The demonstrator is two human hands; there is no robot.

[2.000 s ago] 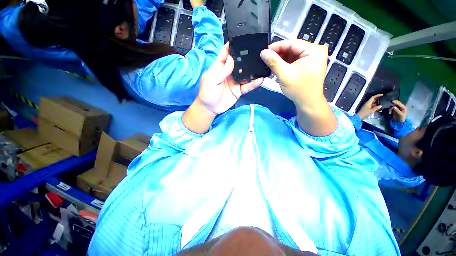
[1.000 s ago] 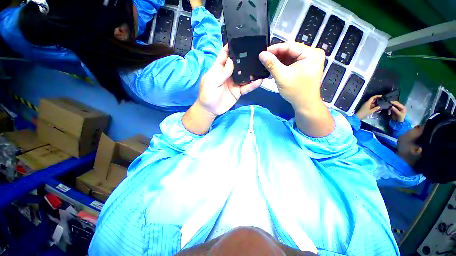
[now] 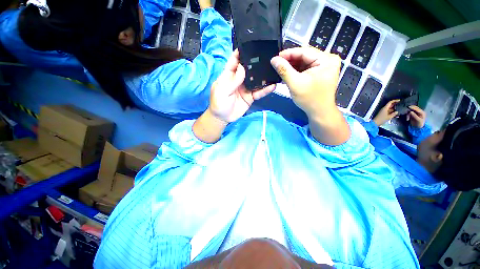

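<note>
A black phone housing [image 3: 257, 26] is held upright in front of me, its top end cut off by the frame edge. Its lower part is a darker matte area with small pale specks. My left hand [image 3: 229, 93] holds the lower end from the left and below, fingers behind it. My right hand [image 3: 310, 73] touches the right edge with thumb and forefinger at mid-height. Whether a small piece is between those fingertips cannot be told.
A white blister tray [image 3: 387, 52] with black housings lies right of my hands. Another tray [image 3: 183, 26] is at upper left. A worker in blue [image 3: 173, 86] sits close left; another worker's hands [image 3: 402, 110] hold a housing at right. Cardboard boxes [image 3: 73, 134] stand at left.
The housing has shifted slightly up and left. My right fingertips have moved slightly left along with it. My left hand has stayed nearly still.
</note>
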